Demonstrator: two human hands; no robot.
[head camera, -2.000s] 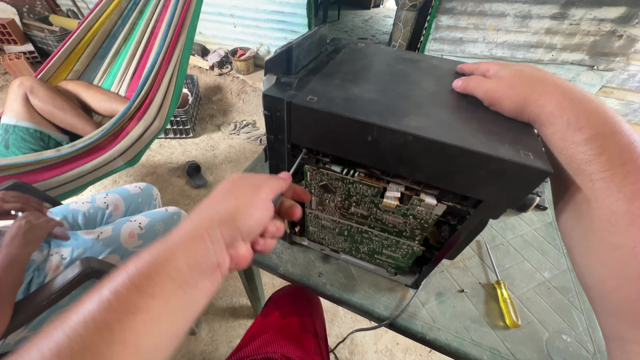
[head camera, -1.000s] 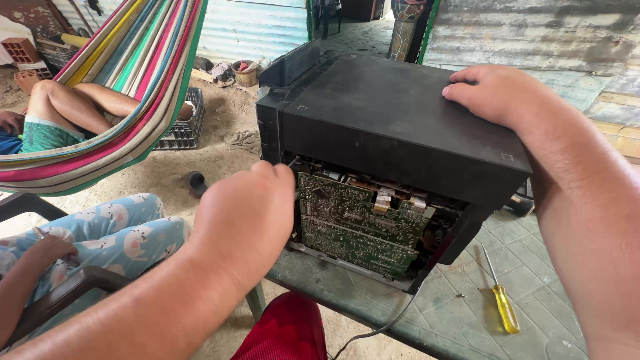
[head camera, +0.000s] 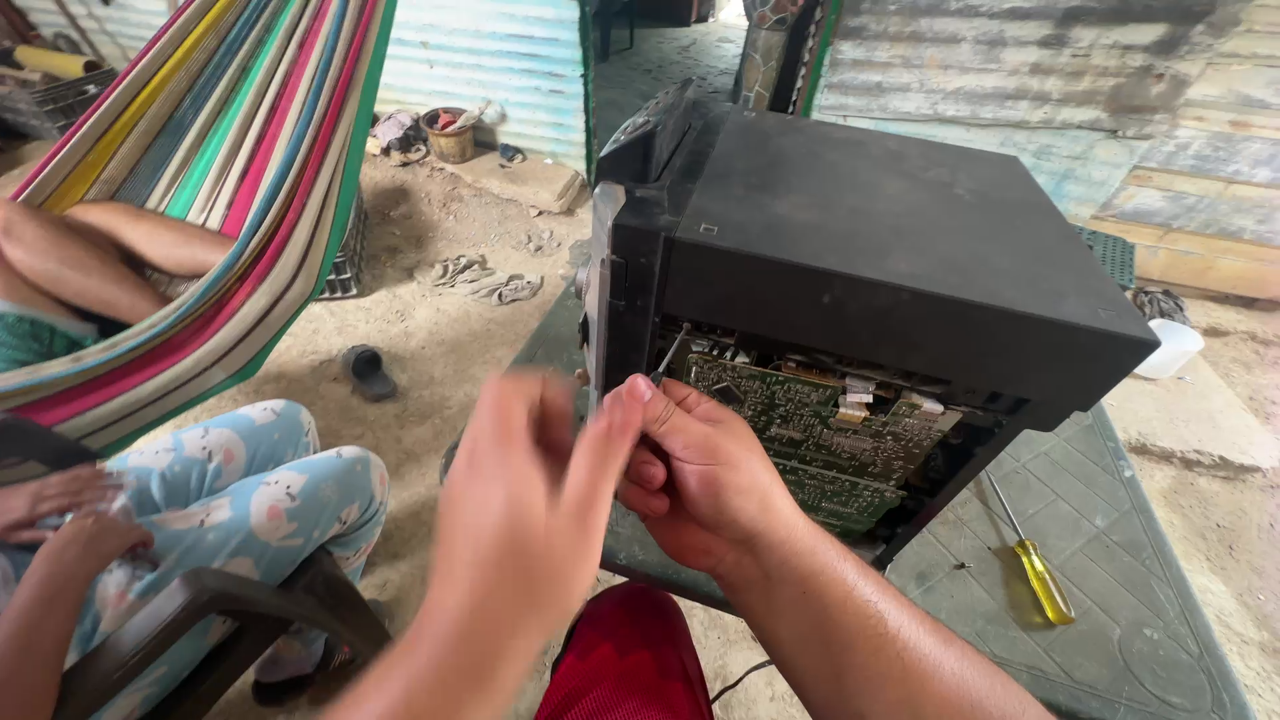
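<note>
A black stereo unit (head camera: 900, 220) stands on a green plastic table (head camera: 1060, 500), its open side showing a green circuit board (head camera: 820, 420) and ribbon cables. My right hand (head camera: 700, 470) closes its fingers around a thin screwdriver (head camera: 672, 352), whose shaft reaches up to the opening's upper left corner. Beside it, my left hand (head camera: 530, 480) is blurred, its fingertips close to the screwdriver's handle; whether it grips the handle cannot be told. A second screwdriver with a yellow handle (head camera: 1045, 583) lies on the table at the right, near a small screw (head camera: 962, 566).
At the left, a person in patterned trousers (head camera: 270, 490) sits in a dark plastic chair (head camera: 200, 600). Another person lies in a striped hammock (head camera: 220, 130). A sandal (head camera: 369, 372) rests on the dirt floor. A cable (head camera: 740, 680) hangs below the table.
My right hand has left the top of the black unit and come down to the screwdriver at its open side. My left hand has drawn back from the unit's opening.
</note>
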